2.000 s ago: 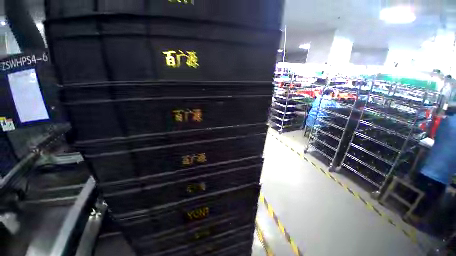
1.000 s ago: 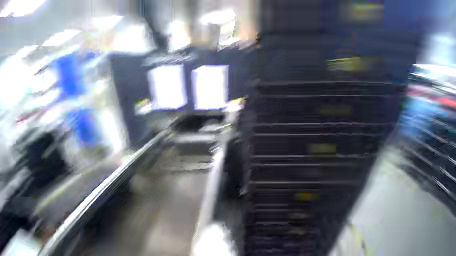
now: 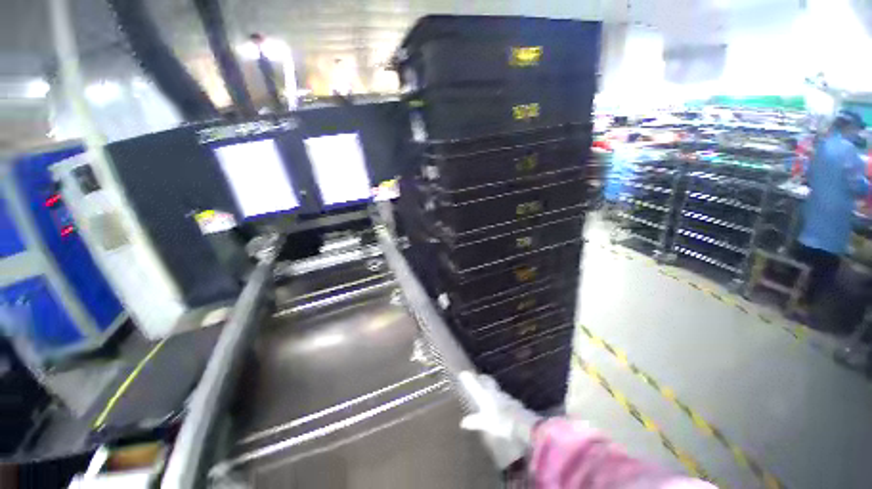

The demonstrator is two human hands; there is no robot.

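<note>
My right hand (image 3: 499,420), in a white glove with a pink sleeve, is at the right metal rail of the conveyor (image 3: 354,401). Its fingers lie on or just over the rail; blur hides whether they grip it. The conveyor runs away from me to a dark machine (image 3: 164,181) with two white sheets on its front. A tall stack of black totes (image 3: 521,196) with yellow lettering stands just right of the conveyor, beyond my hand. My left hand is not in view.
A blue and white cabinet (image 3: 65,215) stands at the left. Board racks (image 3: 717,220) stand at the right, beside a person in blue (image 3: 830,196) and a small stool (image 3: 776,277). Yellow-black tape (image 3: 660,413) marks the floor.
The view has swung left and back from the tote stack, which now looks smaller. The conveyor and machine show clearly. My right hand has come into view at the rail.
</note>
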